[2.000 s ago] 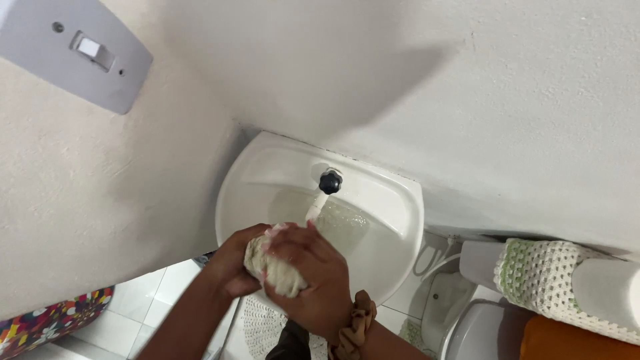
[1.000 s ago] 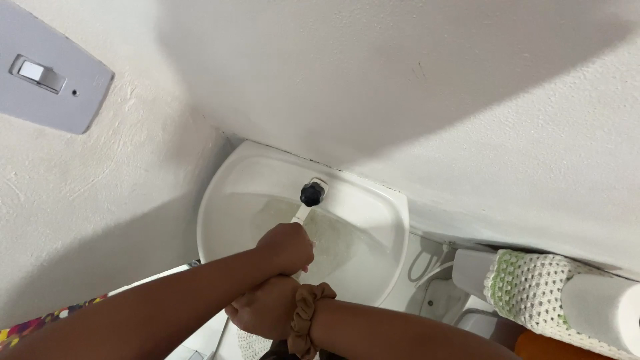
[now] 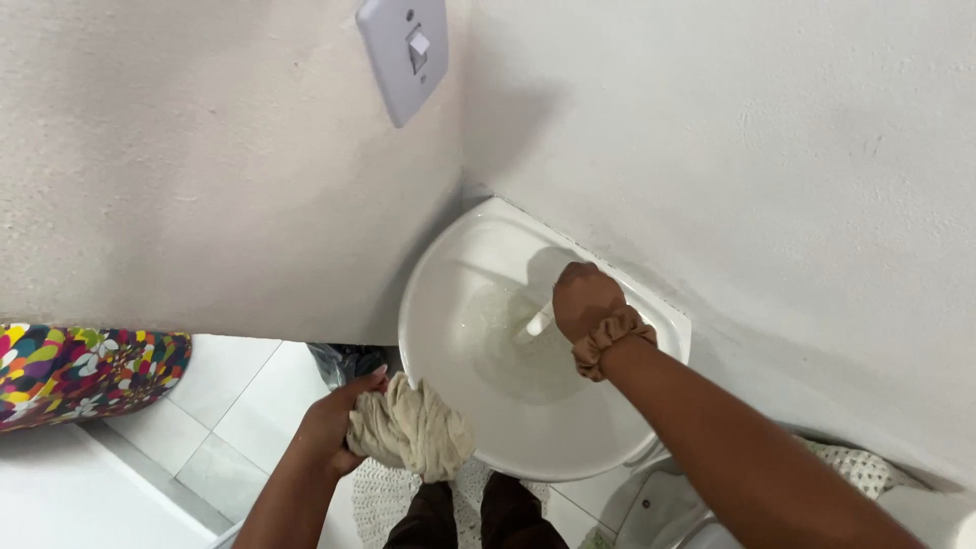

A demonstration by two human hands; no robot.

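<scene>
Bunched in my left hand [image 3: 339,427] is a wrung beige cloth [image 3: 412,428], at the front left rim of a white wall-mounted washbasin [image 3: 587,450]. My right hand [image 3: 587,301], with a brown satin scrunchie [image 3: 614,343] on its wrist, is closed over the tap's knob, which it hides. Below that hand the white tap spout [image 3: 538,322] points into the bowl. Some water lies in the bottom of the basin; whether it is running cannot be told.
A light switch [image 3: 418,49] is on the left wall. A black plastic bag [image 3: 347,364] sits left of the basin, a colourful patterned fabric item [image 3: 91,374] farther left. A crocheted mat [image 3: 377,496] lies underfoot; a crocheted cover [image 3: 854,465] is at lower right.
My hands, earlier together at the cloth in front of the tap, are now apart. The left has moved left with the cloth; the right has gone to the tap knob. The view has shifted.
</scene>
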